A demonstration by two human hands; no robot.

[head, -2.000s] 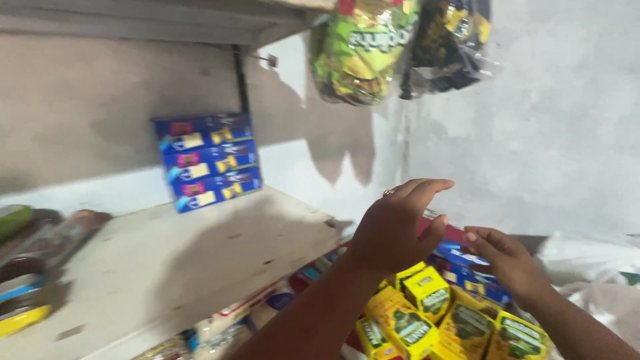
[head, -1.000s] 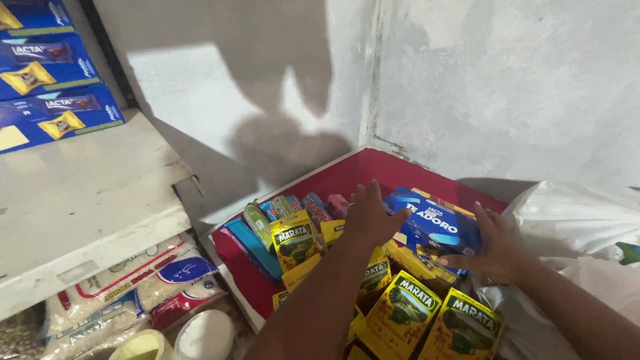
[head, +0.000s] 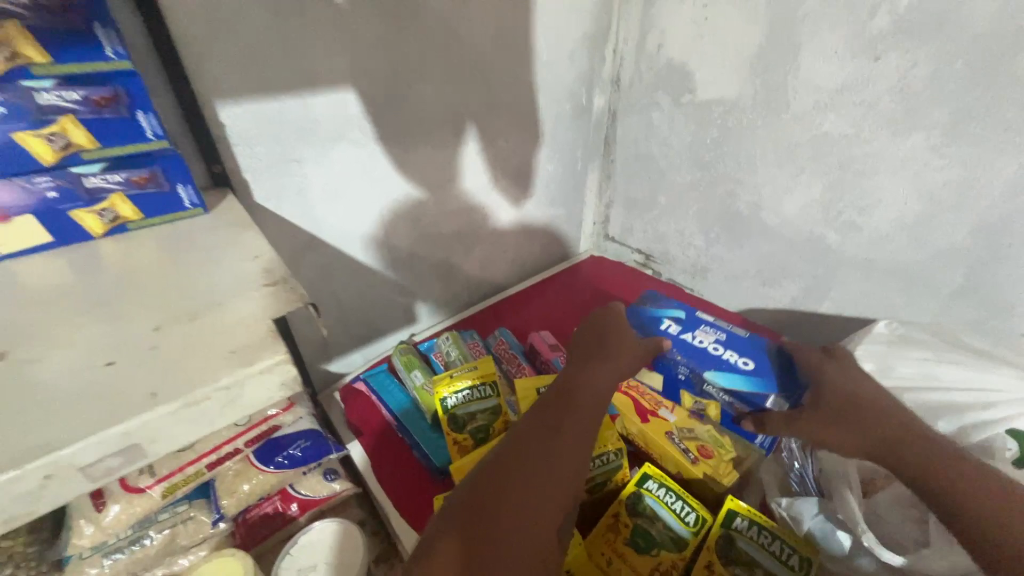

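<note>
A blue Lacta chocolate box (head: 712,344) lies tilted between my two hands, over the red surface in the wall corner. My left hand (head: 612,344) grips its left end, the thumb on the top face. At its right end my right hand (head: 824,400) closes on the corner, thumb along the near side. Just below the box sits a yellow carton of sweets (head: 676,440). Yellow Marata packets (head: 652,516) stand nearer to me, partly covered by my left forearm. Biscuit packs (head: 508,352) and a teal packet (head: 416,424) lie to the left.
At the left, stacked blue Lacta boxes (head: 88,180) stand on a white shelf (head: 144,288). Clear bags of grain (head: 208,472) and a white-lidded tub (head: 320,552) are below it. White plastic bags (head: 920,392) bulge at the right. Grey walls meet behind the red surface.
The view has swung down and right since the first frame. My hands, earlier apart above the goods, have come onto the blue box, and its near side now shows raised and tilted.
</note>
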